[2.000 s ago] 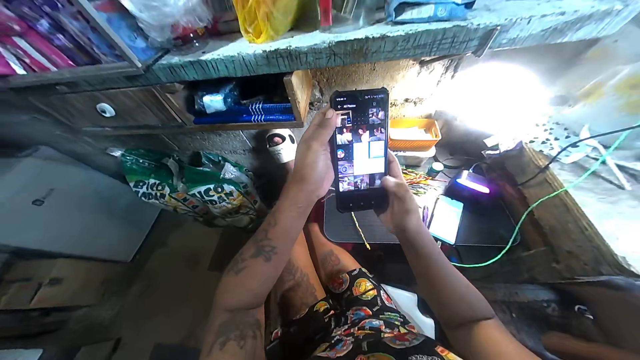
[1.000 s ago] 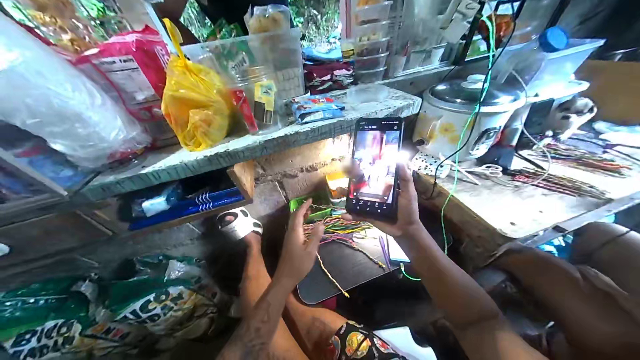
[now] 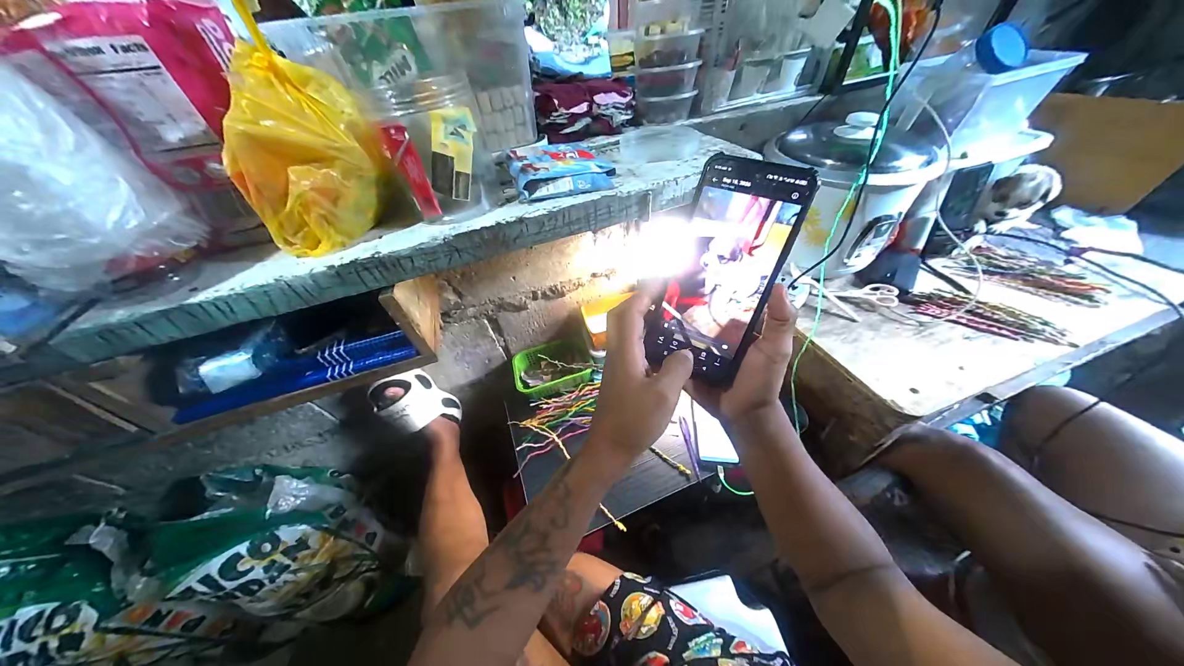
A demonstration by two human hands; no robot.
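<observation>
A black smartphone (image 3: pixel 731 268) stands tilted upright before me, its screen lit with a bright picture. My right hand (image 3: pixel 760 365) grips its lower right edge and bottom. At the lower left corner is my left hand (image 3: pixel 638 379), fingers bent and thumb against the screen's lower part; whether it also bears the phone's weight I cannot tell. Below and behind the hands lie colourful braided cords (image 3: pixel 564 416) on a dark low table (image 3: pixel 638 490), by a green plastic basket (image 3: pixel 552 368). A pale flat object (image 3: pixel 714 430) is partly hidden behind my right wrist.
A worn shelf (image 3: pixel 370 254) bears a yellow plastic bag (image 3: pixel 301 148), a clear jar and containers. At right, a rice cooker (image 3: pixel 846 185), scissors (image 3: pixel 869 296) and more cords (image 3: pixel 999 314) stand or lie on a counter. Another person's knee (image 3: pixel 934 462) is close by. Green sacks (image 3: pixel 268 546) sit lower left.
My left hand, apart from the phone one second ago, is now at its lower left side. The screen went from a grid of pictures to a single picture. The view has swung right.
</observation>
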